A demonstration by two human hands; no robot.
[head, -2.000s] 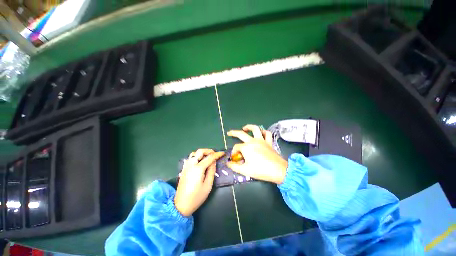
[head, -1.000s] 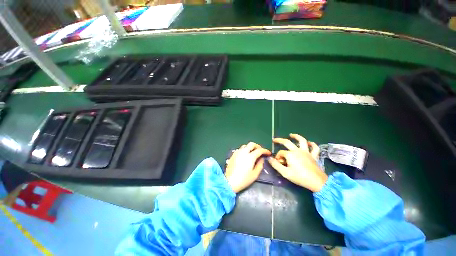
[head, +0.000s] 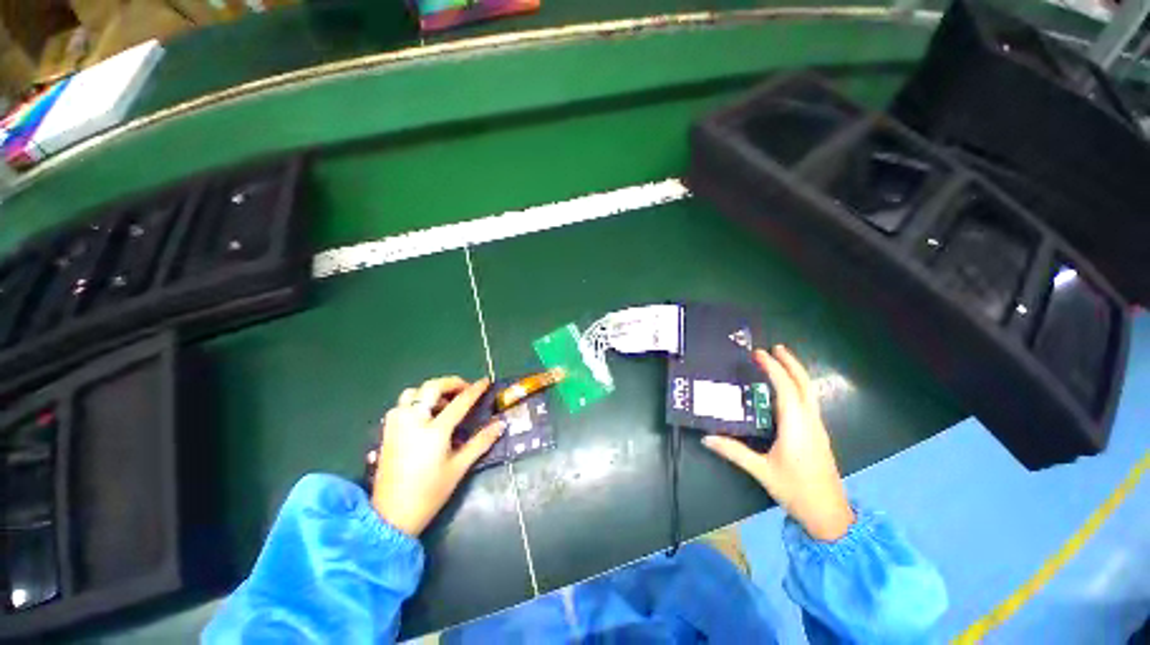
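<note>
A black phone screen [head: 527, 435] lies back up on the green mat. My left hand [head: 435, 451] holds its left part, partly covering it. An orange-brown flex cable [head: 527, 389] runs from the screen to a green adapter board [head: 574, 369]. A pale ribbon cable [head: 641, 330] links the board to the black screen tester [head: 715, 359], which shows a white label and a green part at its near right corner. My right hand [head: 795, 441] is around the tester's right side, thumb at its near edge and fingers at the green part. A thin black lead [head: 675, 491] runs from the tester's near side.
Black foam trays with dark screens stand at the far left [head: 151, 239] and right [head: 908, 239]. Another foam tray [head: 189, 473] at near left has a pocket with no screen in it. A black bag-like item [head: 1034, 126] is behind the right tray. Boxes [head: 95, 101] sit on the far ledge.
My right hand has moved off the flex cable to the tester at the right. The green adapter board now shows, joined to the flex cable. The view has turned to the right.
</note>
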